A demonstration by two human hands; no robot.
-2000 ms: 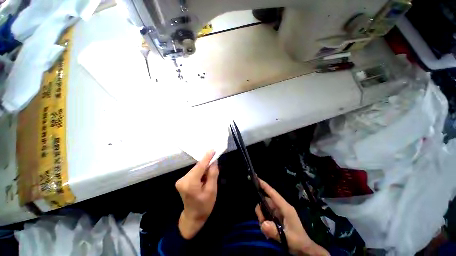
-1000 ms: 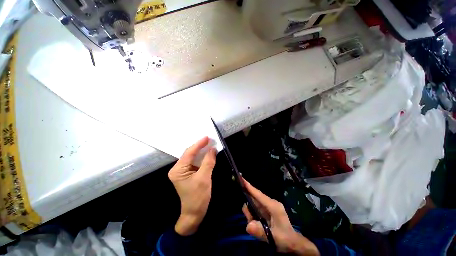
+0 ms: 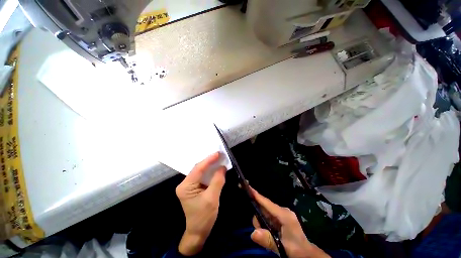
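Note:
A white cloth piece [image 3: 194, 164] lies over the white table and reaches its front edge; its outline is hard to see in the glare. My left hand [image 3: 202, 194] pinches its near corner between thumb and fingers. My right hand [image 3: 283, 227] holds long black fabric shears [image 3: 244, 182], blades pointing up and away. The blades lie along the right edge of the cloth, close beside my left fingertips, and look almost closed. Whether cloth is between them cannot be told.
The sewing machine's presser foot [image 3: 132, 73] is at the upper left, its bed [image 3: 202, 55] behind the cloth. A red-handled tool [image 3: 318, 49] lies near a recessed tray [image 3: 358, 56]. White crumpled cloth [image 3: 394, 171] is heaped at right. Yellow tape [image 3: 14, 171] runs along the left.
The view has shifted, so the machine and tape sit further left. My left hand's grip on the cloth corner has changed. The shears have come closer beside the cloth's edge.

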